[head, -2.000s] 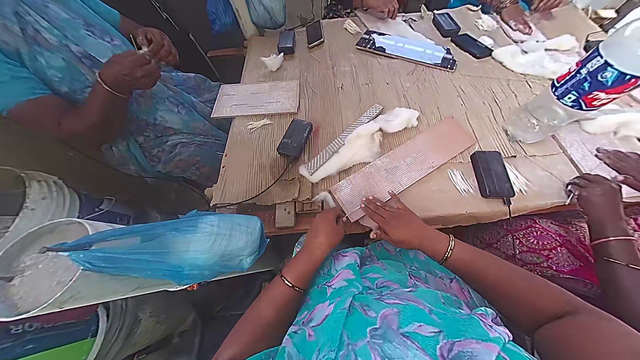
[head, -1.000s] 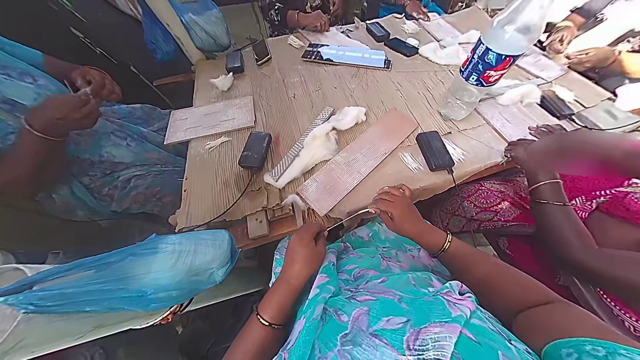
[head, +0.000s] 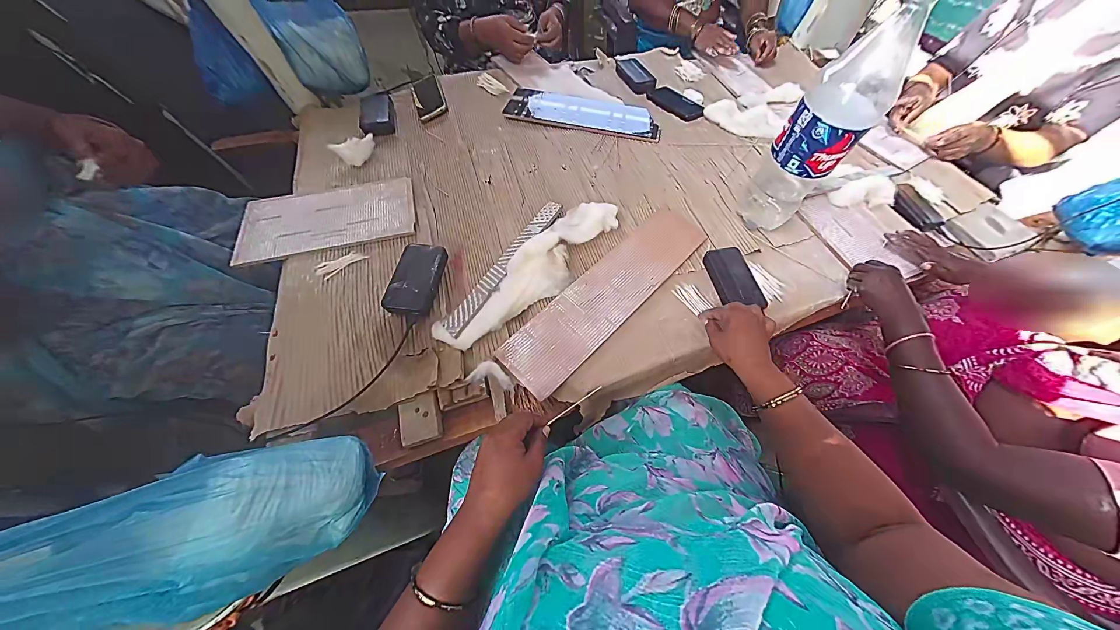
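My left hand (head: 510, 455) pinches a thin pale stick (head: 575, 405) near the table's front edge. Reaching right, my right hand (head: 739, 337) touches the table at the near end of a black box (head: 734, 276) and the ends of several thin pale sticks (head: 694, 299); whether its fingers grip one cannot be told. Between the hands lies a long pinkish ridged board (head: 604, 302). White cotton wool (head: 525, 280) rests partly over a narrow patterned strip (head: 503, 270) to its left.
A plastic bottle (head: 831, 122) stands on the corrugated cardboard tabletop (head: 472, 149). A grey board (head: 325, 220), a cabled black box (head: 415, 278) and a flat glossy device (head: 581, 114) lie around. A blue bag (head: 192, 534) is at lower left. Other people's hands surround the table.
My hands have moved apart: the right went from beside the left, over my lap, to the sticks by the black box. Two seconds ago both hands were on the pinkish board.
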